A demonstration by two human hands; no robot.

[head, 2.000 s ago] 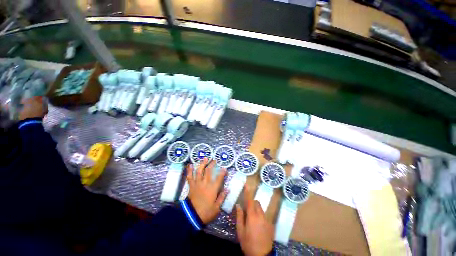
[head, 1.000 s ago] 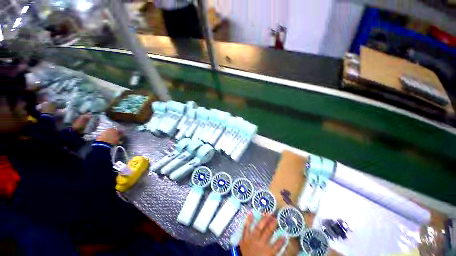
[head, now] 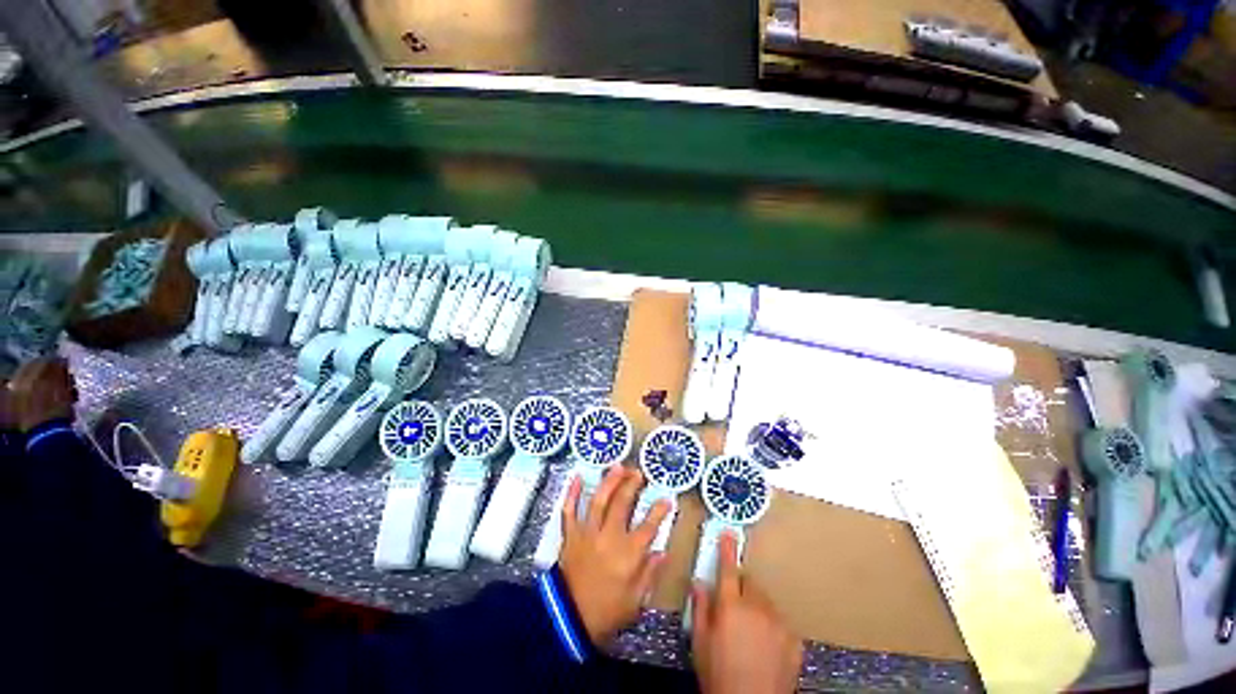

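Several mint handheld fans lie in a row, from the leftmost fan (head: 411, 431) to the rightmost fan (head: 735, 488). The four left grilles have blue centres with a pale mark; the two right centres look darker. My left hand (head: 610, 563) lies with spread fingers over the handles of the fourth and fifth fans, partly hiding them. My right hand (head: 746, 635) is at the rightmost fan's handle, its index finger on it and the thumb beside it; the lower picture edge cuts it off. A dark cluster (head: 777, 442) lies on the white paper (head: 847, 407).
Fans stand in rows (head: 393, 278) beside the green belt (head: 651, 190). A yellow power strip (head: 201, 488), a brown parts box (head: 170, 292) and another person's hand (head: 38, 393) are left. A paper roll (head: 881, 336), yellow pad (head: 1003, 583), pen (head: 1061, 529) and jumbled mint fans (head: 1200, 502) are right.
The view has swung left and back. My left hand has moved from the second and third fans to the fourth and fifth. My right hand, unseen one second ago, shows again at the rightmost fan.
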